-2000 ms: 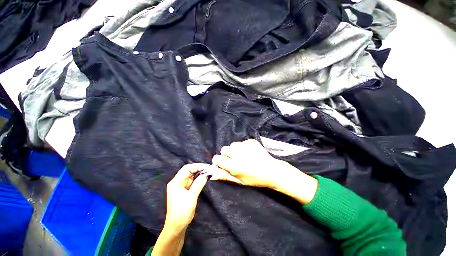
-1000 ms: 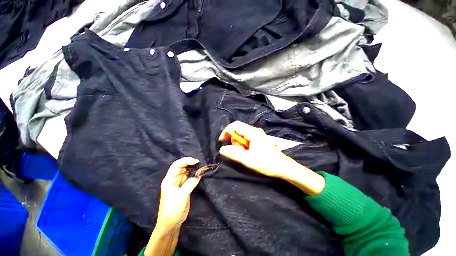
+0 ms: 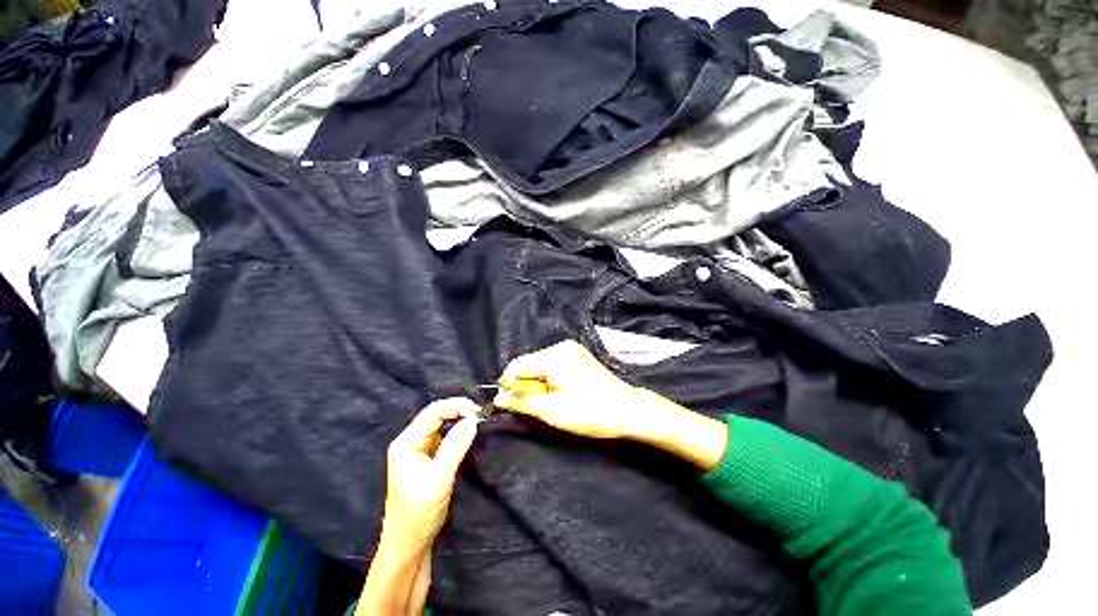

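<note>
A dark denim garment (image 3: 301, 313) is spread over the near side of the white table, with pale round buttons along its upper edge. My left hand (image 3: 421, 463) pinches a small bit of its dark cloth near the middle. My right hand (image 3: 572, 391) is just right of it, closed on small orange thread snips (image 3: 526, 386). The thin tip of the snips points left at the pinched cloth. The fingers hide most of the tool and the exact spot being worked.
More dark garments with pale grey insides (image 3: 722, 157) lie heaped behind on the white table (image 3: 963, 108). Another dark garment (image 3: 90, 72) is at the far left. Blue plastic bins (image 3: 169, 542) stand on the floor at the lower left.
My right hand has come back down and left to the pinched cloth, the snips now at my left fingertips. Before, it was lifted away with the orange tool in its palm.
</note>
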